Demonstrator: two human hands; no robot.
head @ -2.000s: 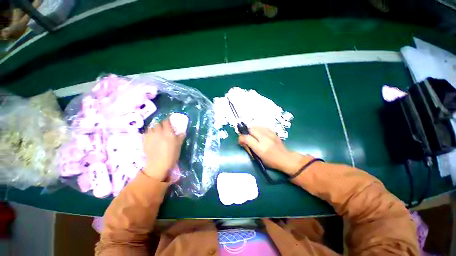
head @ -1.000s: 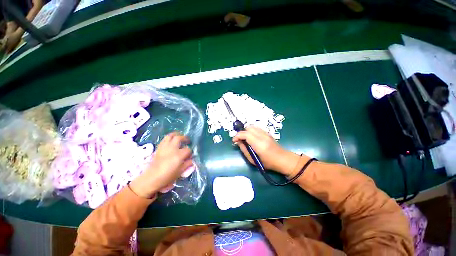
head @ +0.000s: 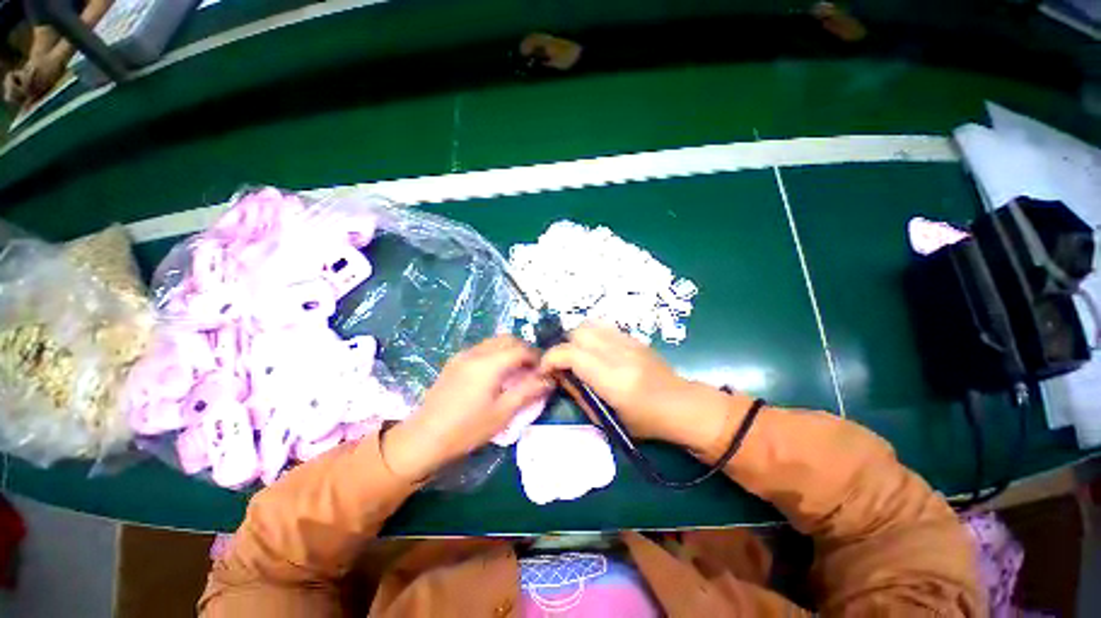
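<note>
My left hand [head: 485, 392] is closed around a pale pink housing [head: 522, 419], mostly hidden under its fingers. My right hand [head: 610, 377] holds the black soldering iron [head: 552, 332], its thin tip pointing up and left. The fingertips of both hands meet near the iron's handle. A heap of small white pieces [head: 600, 273] lies just beyond the hands. One housing [head: 565, 464] looks white under glare and lies flat near the bench edge. An open clear bag [head: 425, 316] full of pink housings [head: 248, 350] lies left of my hands.
The iron's black cord [head: 689, 484] loops past my right wrist. A black boxy unit [head: 1012, 296] stands at right on white paper sheets [head: 1038, 163], with a single pink piece [head: 935, 235] beside it. A second clear bag of cream parts [head: 70, 350] lies far left. A person's hand shows top left.
My left hand has moved right, out of the bag, with a housing in it, and now meets my right hand. The right hand still holds the iron, slightly nearer the bench edge.
</note>
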